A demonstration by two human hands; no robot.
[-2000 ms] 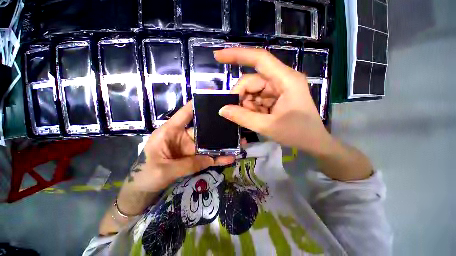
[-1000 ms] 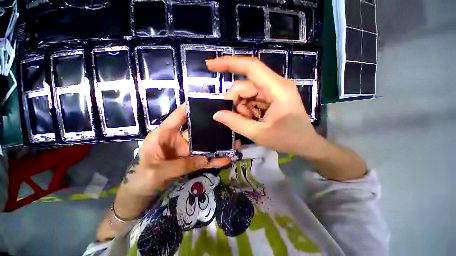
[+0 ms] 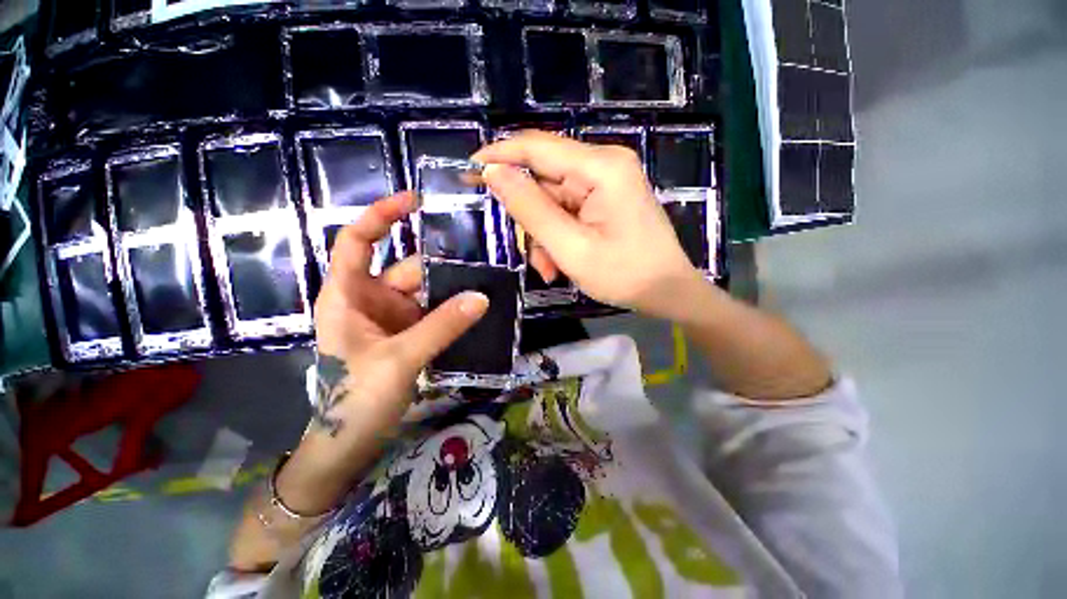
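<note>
A palm-sized frame (image 3: 454,234) with a shiny clear rim is held upright over the tray's front edge. A matte black adhesive piece (image 3: 489,339) covers its lower half. My left hand (image 3: 380,316) holds the frame from the left, its thumb pressed on the black piece. My right hand (image 3: 597,217) is at the frame's top right corner, thumb and index fingertips together there. Whether a thin film is between those fingertips cannot be told. The glossy black blister tray (image 3: 252,105) lies behind, with frames in its pockets.
A stack of sticker sheets (image 3: 813,105) with a black grid and white edge lies at the right. White backing strips (image 3: 14,152) show at the far left edge. A red stool (image 3: 100,433) and a yellow floor line (image 3: 146,488) are below the bench's front left.
My left thumb has moved onto the black piece, and the frame's upper half now shows. My right thumb has left the piece and risen to the top corner. The view has shifted a little.
</note>
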